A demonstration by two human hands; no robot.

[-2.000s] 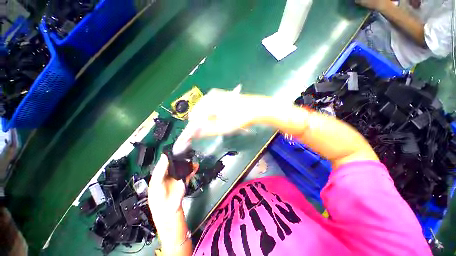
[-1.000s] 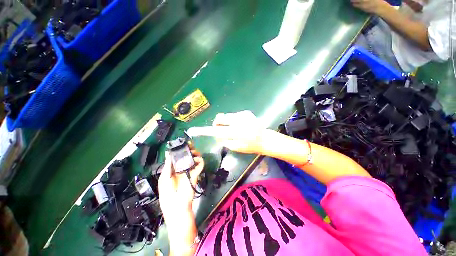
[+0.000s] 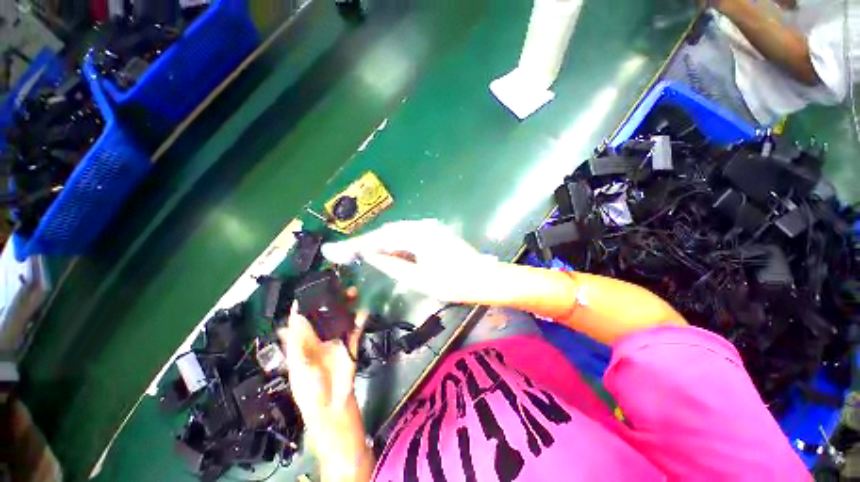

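My left hand [image 3: 323, 362], bare, holds a black power adapter [image 3: 323, 303] upright in its fingers, over the near edge of the green bench. My right hand [image 3: 429, 259] is bare and overexposed, just above and right of the adapter. Its fingers point left, apart from the adapter; whether it holds something slim is unclear. A loose pile of black adapters [image 3: 247, 407] with cords lies left of my left hand. More adapters [image 3: 421, 331] lie right of it, near the bench edge.
A yellow block [image 3: 351, 215] with a round black piece lies beyond my hands. A white cylinder [image 3: 550, 42] stands on white paper [image 3: 519, 97]. Blue crates [image 3: 83, 202] heaped with adapters stand far left; another heaped crate [image 3: 671, 102] is at right. A person's arm [image 3: 769, 36] shows top right.
A second ago the adapter showed its grey face; now a black face shows. My right hand has moved left and slightly down. A dark object has appeared at the top edge.
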